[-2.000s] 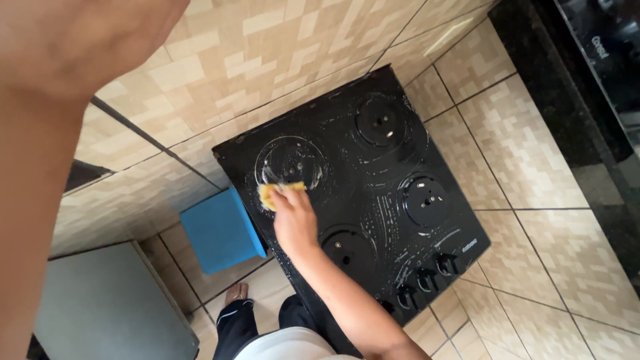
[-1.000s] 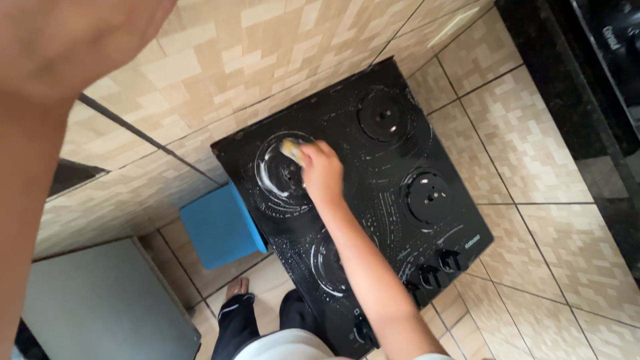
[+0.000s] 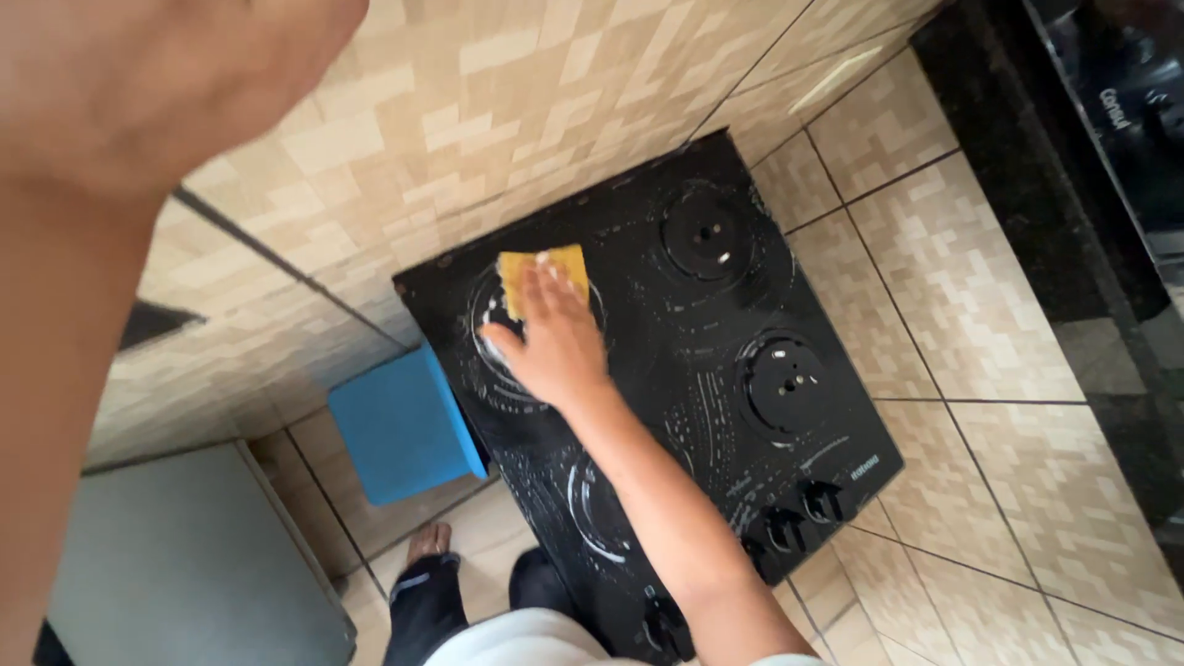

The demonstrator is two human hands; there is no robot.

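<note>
My right hand (image 3: 553, 338) lies over a thin yellow sponge (image 3: 572, 264), fingers spread and pressing it onto the black cooktop (image 3: 638, 305). The sponge is at the burner spot nearest the cooktop's far left corner, where white foam rings the round recess. Streaks of suds cover much of the glossy surface around the other burner spots, which have no grates on them. Several black knobs (image 3: 823, 501) line the near right edge. My left hand (image 3: 185, 83) is raised close to the camera at the upper left; only its heel and wrist show, and its fingers are out of view.
A blue box-like container (image 3: 402, 430) stands on the floor against the cooktop's left side. A grey appliance top or cabinet (image 3: 199, 564) is at the lower left. Tiled wall runs behind the cooktop. At the right is a black stone counter edge (image 3: 1008, 185) with a black appliance (image 3: 1147, 120).
The sponge, bunched in my right hand before, is now spread flat under the fingers. My right hand has moved about the same foamy burner spot. The left arm stays raised.
</note>
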